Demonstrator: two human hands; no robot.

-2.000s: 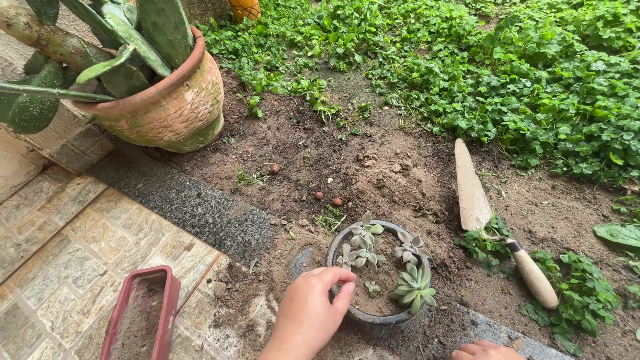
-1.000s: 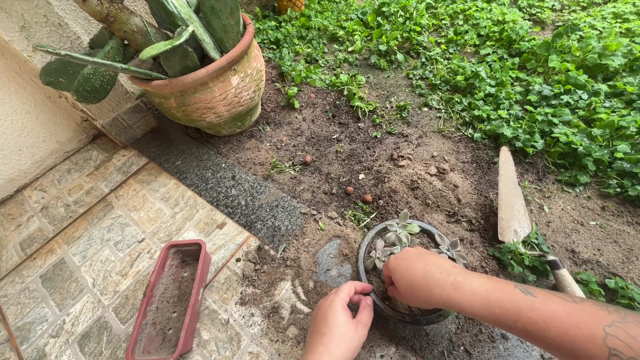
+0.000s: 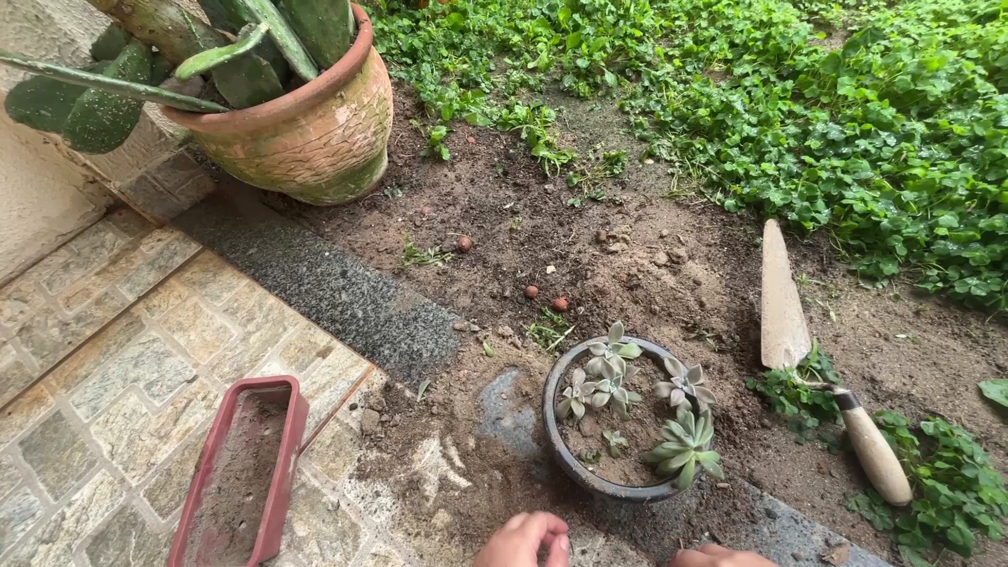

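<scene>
A round dark pot (image 3: 554, 429) of soil stands on the dirty stone edging, with several grey-green succulents (image 3: 614, 386) and a fuller green rosette (image 3: 687, 450) in it. My left hand (image 3: 521, 542) is just below the pot at the bottom edge, fingers curled, with nothing visible in it. Only the knuckles of my right hand (image 3: 720, 556) show at the bottom edge, right of the left one; its fingertips are out of frame. Neither hand touches the pot. A pointed trowel (image 3: 783, 315) with a wooden handle lies on the soil and weeds to the right.
A reddish rectangular planter (image 3: 203, 472) with a little soil lies on the stone tiles at lower left. A large terracotta pot (image 3: 315, 130) with a cactus stands at upper left. Small brown balls (image 3: 560, 304) dot the soil behind the round pot. Leafy ground cover (image 3: 890, 102) spreads at upper right.
My right hand has come away from the round pot, where it reached in among the succulents, down to the bottom edge. My left hand is also lower in view.
</scene>
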